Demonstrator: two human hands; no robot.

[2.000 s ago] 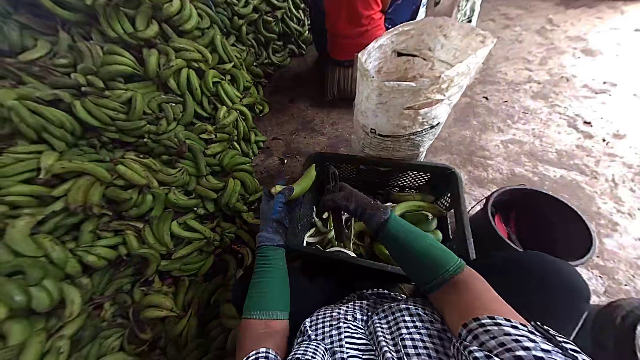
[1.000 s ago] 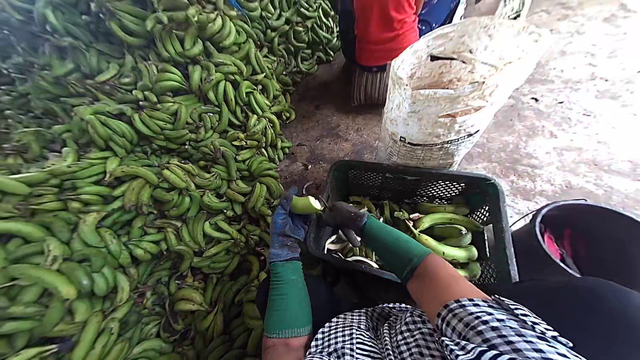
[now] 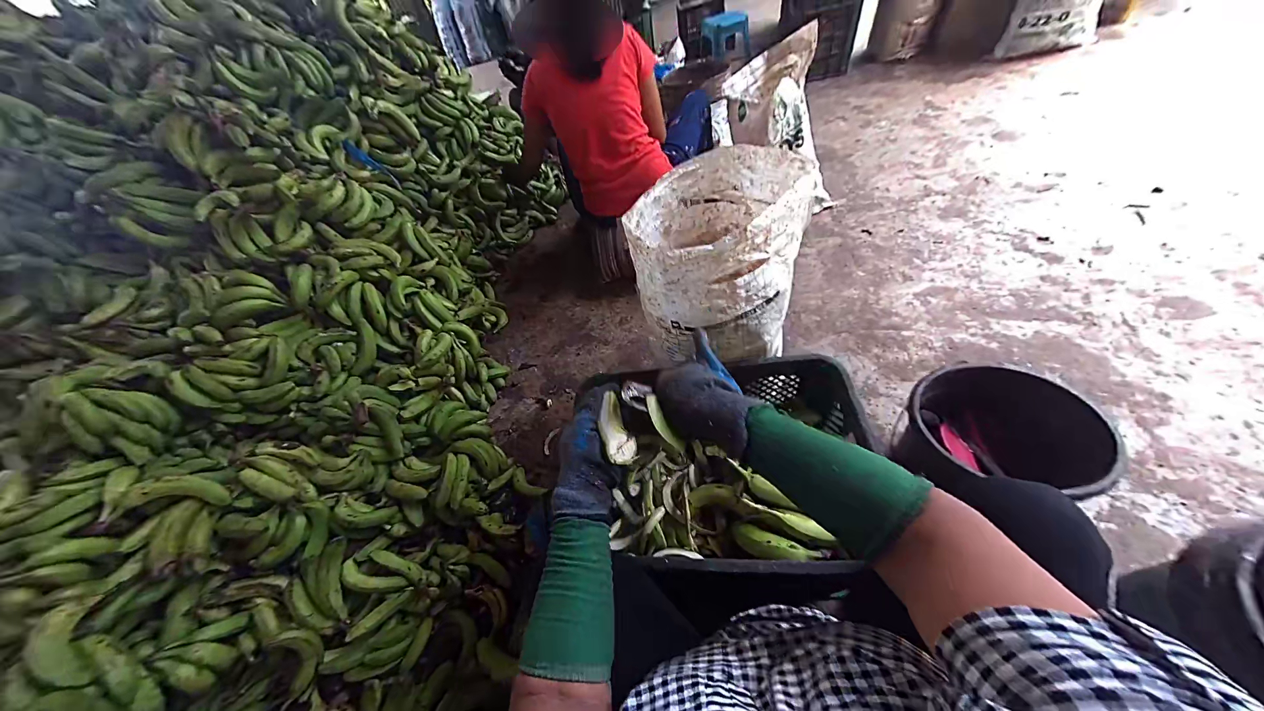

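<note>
My left hand (image 3: pixel 587 464), in a dark blue-grey glove with a green cuff, holds a partly peeled green plantain (image 3: pixel 617 431) whose pale flesh shows. My right hand (image 3: pixel 703 403), gloved alike, is closed around a tool with a blue handle (image 3: pixel 713 357); a short metal part (image 3: pixel 635 393) shows by the fruit. A strip of green peel (image 3: pixel 662 425) hangs between the hands. Both hands are over a black plastic crate (image 3: pixel 859 395), which holds peel strips (image 3: pixel 657 513) and several green plantains (image 3: pixel 775 541).
A large heap of green plantains (image 3: pixel 247 395) fills the left side. Beyond the crate stands an open white woven sack (image 3: pixel 721 257). A person in a red shirt (image 3: pixel 602 118) sits behind it. A black bucket (image 3: pixel 1017 430) with something pink inside stands at the right.
The plantain in my left hand now shows a long stretch of bare flesh, with peel coming off beside it. The view has tilted up, showing more of the person and the floor.
</note>
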